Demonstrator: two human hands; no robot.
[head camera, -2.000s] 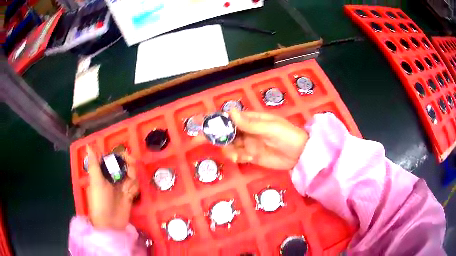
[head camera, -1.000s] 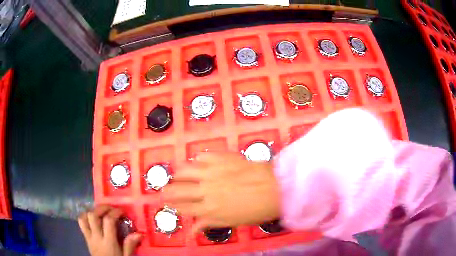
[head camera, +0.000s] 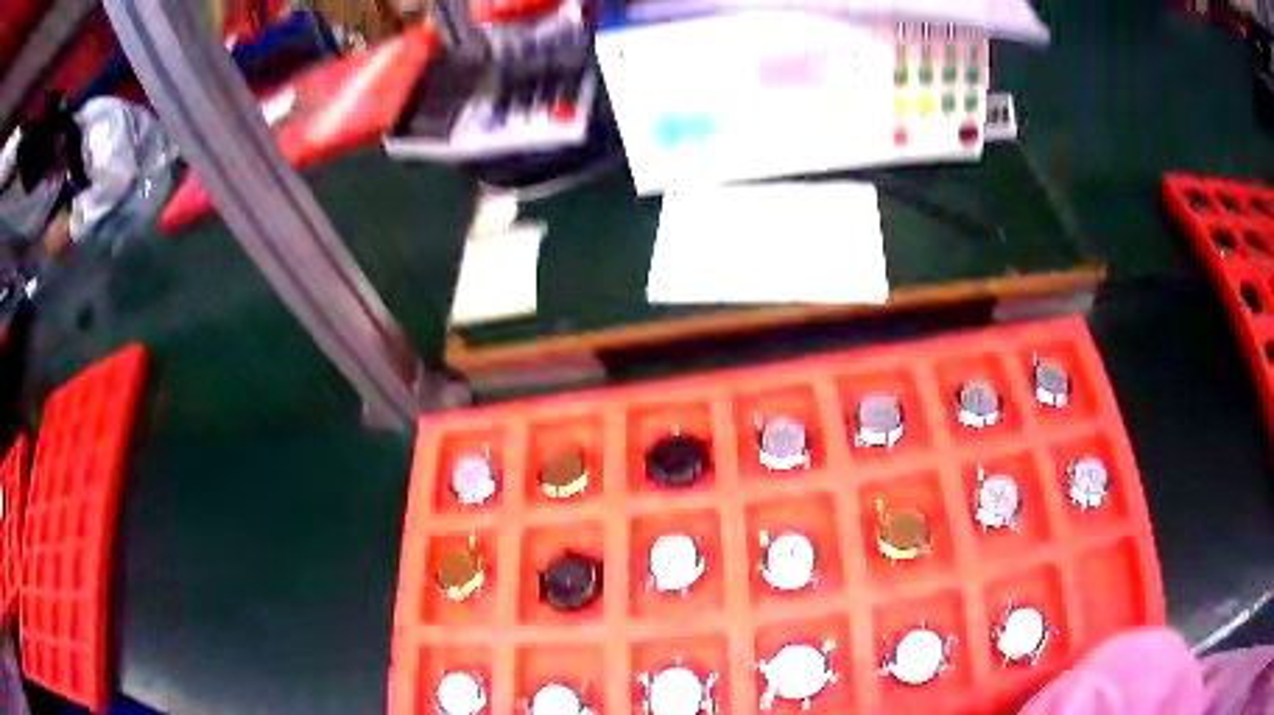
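Observation:
An orange-red watch tray (head camera: 609, 514) lies in front of me with one watch head in most of its square pockets. Several silver- or white-dial watch heads (head camera: 798, 672) lie in it. Two black-dial watch heads (head camera: 679, 458) and several gold-dial ones (head camera: 904, 532) are among them. The pocket at the right end of the third row holds no watch. The tray's near part is cut off by the bottom edge. Neither of my hands is in view; only a pink sleeve shows at the bottom right corner.
A wooden ledge (head camera: 782, 314) runs behind the tray. Beyond it are a white paper sheet (head camera: 769, 243), a printed colour chart (head camera: 782, 98), a paper slip (head camera: 498, 273) and a calculator (head camera: 524, 112). A metal post (head camera: 266, 196) stands at left. Other trays lie left (head camera: 84, 524) and right (head camera: 1229, 252).
The view has tilted up, so the tray sits lower and the ledge and papers show. Both hands have gone out of the picture; they were over the tray's near rows.

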